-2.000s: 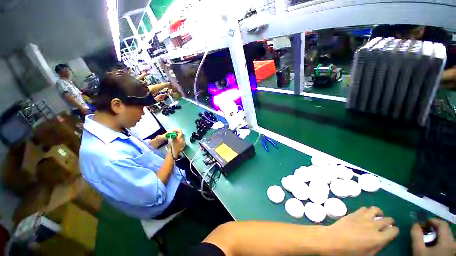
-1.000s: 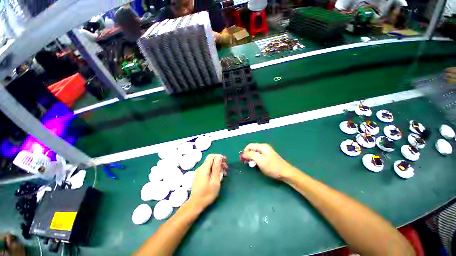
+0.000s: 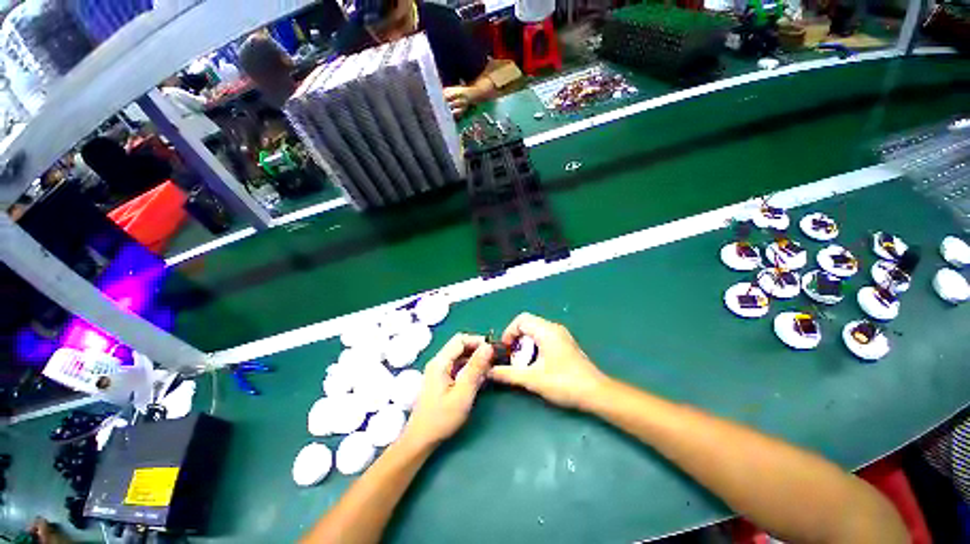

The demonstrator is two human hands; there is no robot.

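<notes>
My left hand (image 3: 451,380) and my right hand (image 3: 545,361) meet over the green bench, fingertips close together. Between the fingertips is a small dark component (image 3: 498,352). A white disc (image 3: 521,352) shows partly in my right fingers, mostly hidden by them. Whether my left hand also holds the disc cannot be told. Plain white housing covers (image 3: 357,452) lie in a loose pile left of my hands. White housings with dark boards and wires (image 3: 797,329) stand in a group at the right.
A black tray (image 3: 515,207) lies across the white strip ahead. Tall grey stacked trays (image 3: 378,122) stand beyond it. Blue-handled pliers (image 3: 249,376) and a black box with a yellow label (image 3: 160,473) are at left. A clear sheet (image 3: 936,170) and plain discs are far right. A person sits opposite.
From two seconds ago, the view has swung right. Since one second ago, my hands have come together, and the dark component now shows between the fingertips.
</notes>
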